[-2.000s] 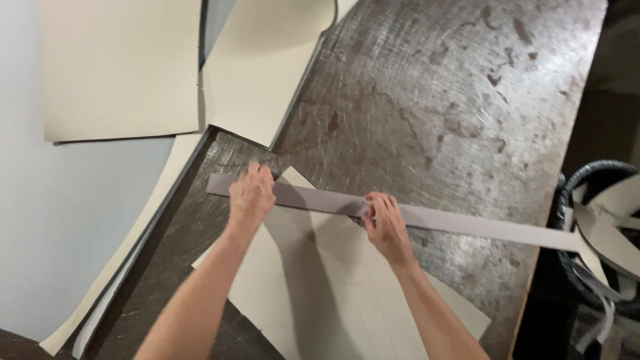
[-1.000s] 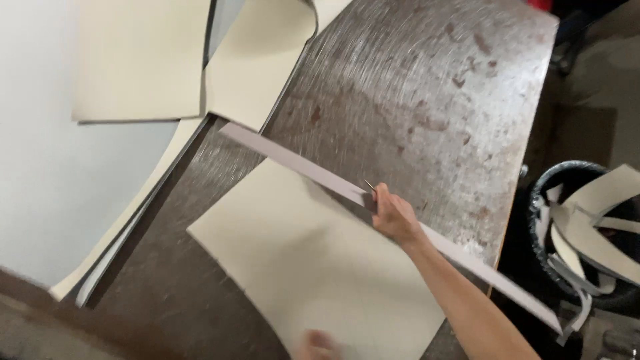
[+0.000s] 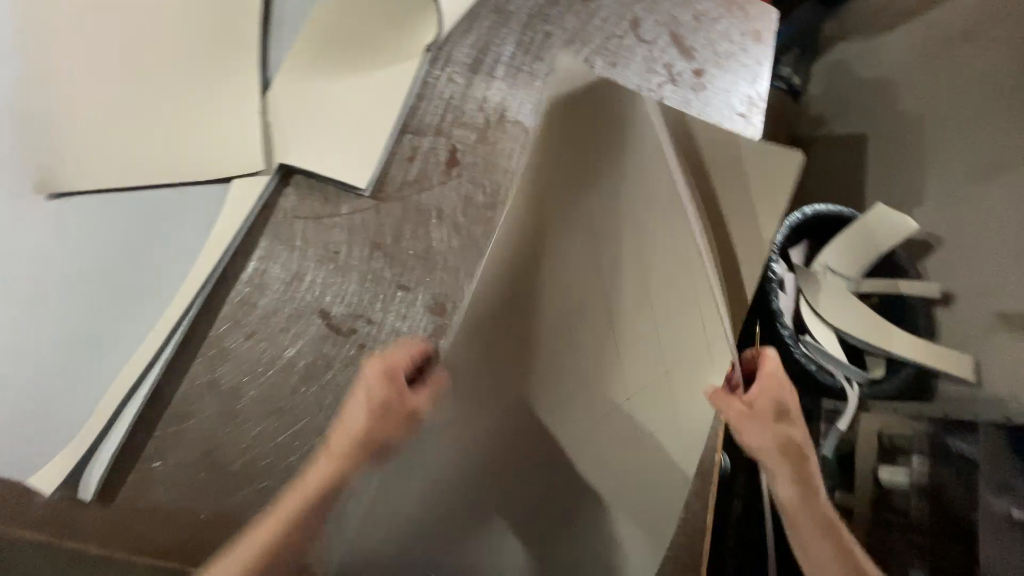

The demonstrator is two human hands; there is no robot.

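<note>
My left hand [image 3: 392,396] is closed on the left edge of a large beige sheet [image 3: 616,264], which looks like leather or board and carries faint drawn lines. The sheet is blurred, and its lower part is in shadow. At the table's right edge, my right hand [image 3: 764,404] pinches a long narrow pale strip [image 3: 694,204], seen nearly edge-on. The strip runs up across the sheet and hangs below the hand. A thin pointed metal tool [image 3: 758,334] sticks up from the same fingers; its kind cannot be told.
Other beige sheets [image 3: 152,88] lie at the upper left, over a pale grey surface [image 3: 48,320]. Long offcuts [image 3: 152,368] run along the dark, scratched table [image 3: 320,272]. Beside its right edge stands a black bin [image 3: 788,232] with curled beige offcuts [image 3: 888,320].
My left hand, blurred at the bottom a second ago, is now on the sheet's left edge. The sheet has shifted up and right. My right hand and the strip have moved to the table's right edge.
</note>
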